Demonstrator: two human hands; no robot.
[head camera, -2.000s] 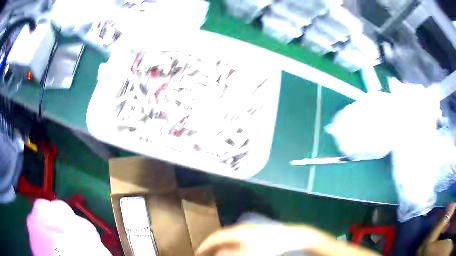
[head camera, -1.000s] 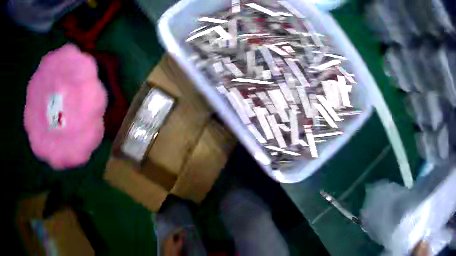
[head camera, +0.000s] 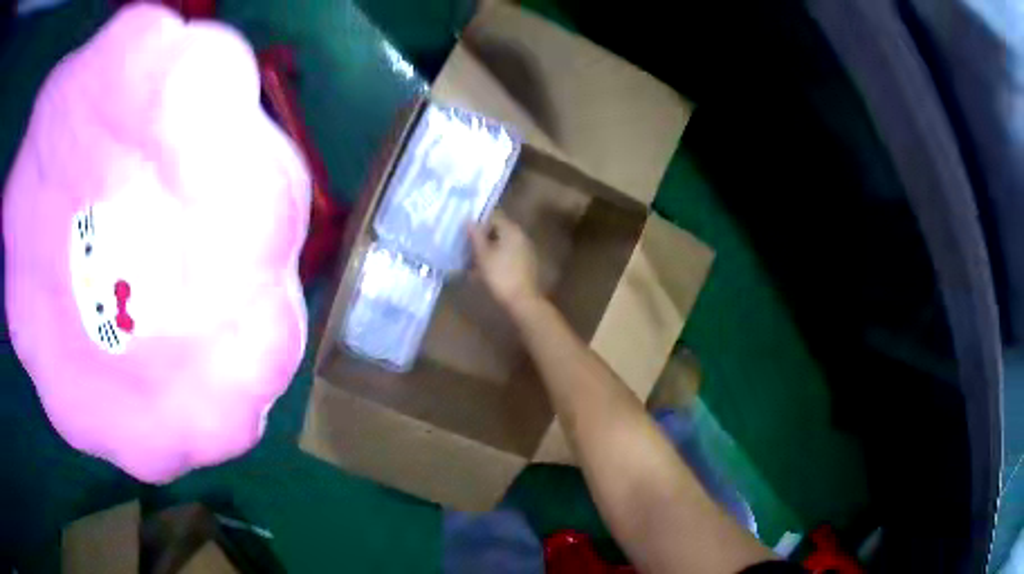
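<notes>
A brown cardboard carton stands open on the green floor. Two clear plastic boxes lie along its left side. The upper plastic box looks larger and higher than the lower plastic box. My right hand reaches in from the lower right, with its fingers closed at the right edge of the upper box, near its lower corner. The fingertips are partly blurred. My left hand is not in view.
A pink and white scalloped cushion is left of the carton, with red stool parts beside it. Another carton is at the lower left. A dark curved edge runs down the right.
The view has swung down to the carton and cushion; the white tub has left the picture. My right hand is now inside the carton at the upper box, which appears larger than before.
</notes>
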